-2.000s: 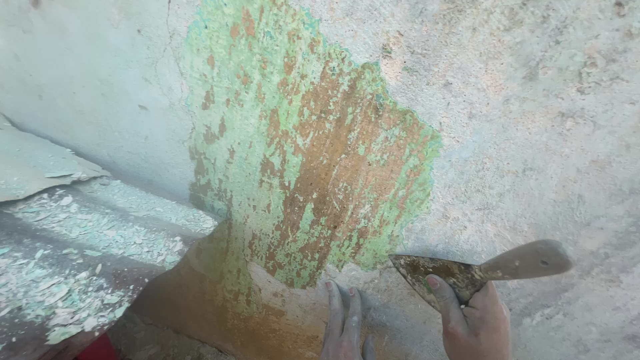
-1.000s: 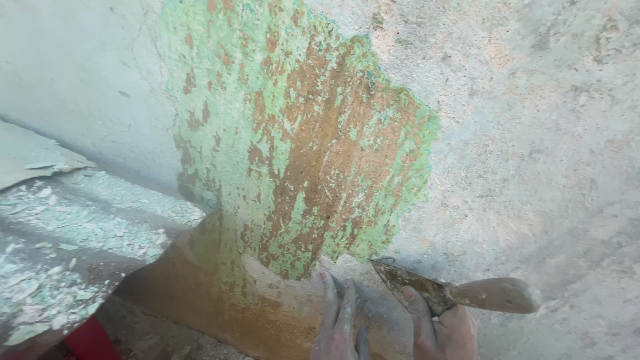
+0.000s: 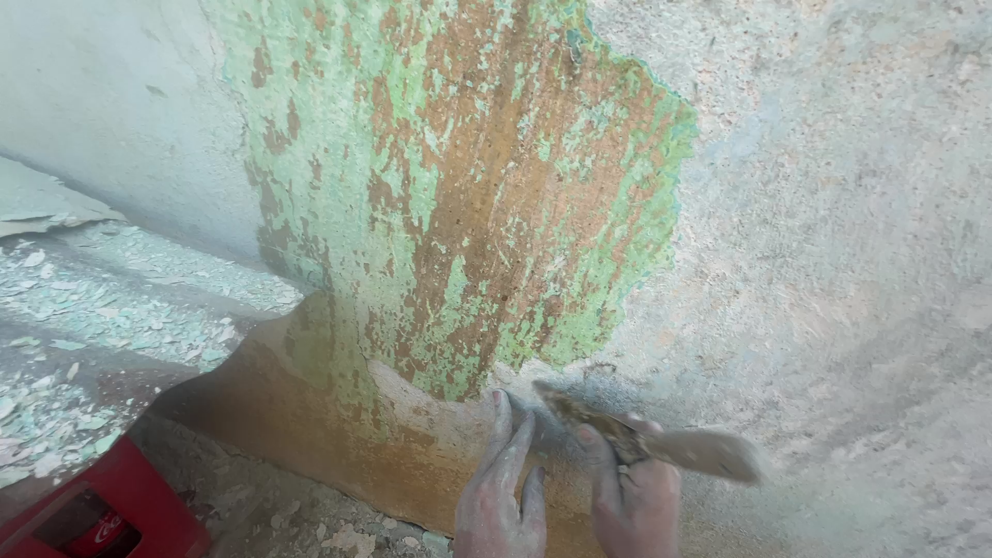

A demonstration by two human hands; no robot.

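My right hand [image 3: 637, 496] grips a scraper [image 3: 597, 422] with a worn, dirty blade, near the bottom of the view. Its tip touches or nearly touches the pale coating, just below the lower edge of the green and brown patch [image 3: 496, 201] on the wall. The handle points right and is blurred. Beside it on the left, my dusty left hand [image 3: 500, 496] rests its fingertips against the wall at the pale coating's edge and holds nothing. The pale coating [image 3: 814, 256] covers the wall to the right of the patch.
A corrugated sheet [image 3: 139, 364] strewn with paint flakes juts in at the left. Beneath it stands a red plastic crate [image 3: 155, 496] with a bottle inside. Rubble and flakes lie on the ground [image 3: 310, 504] at the wall's foot.
The scraper's tip has moved left along the patch's lower edge, closer to my left fingertips. More of the red crate shows as the view has shifted.
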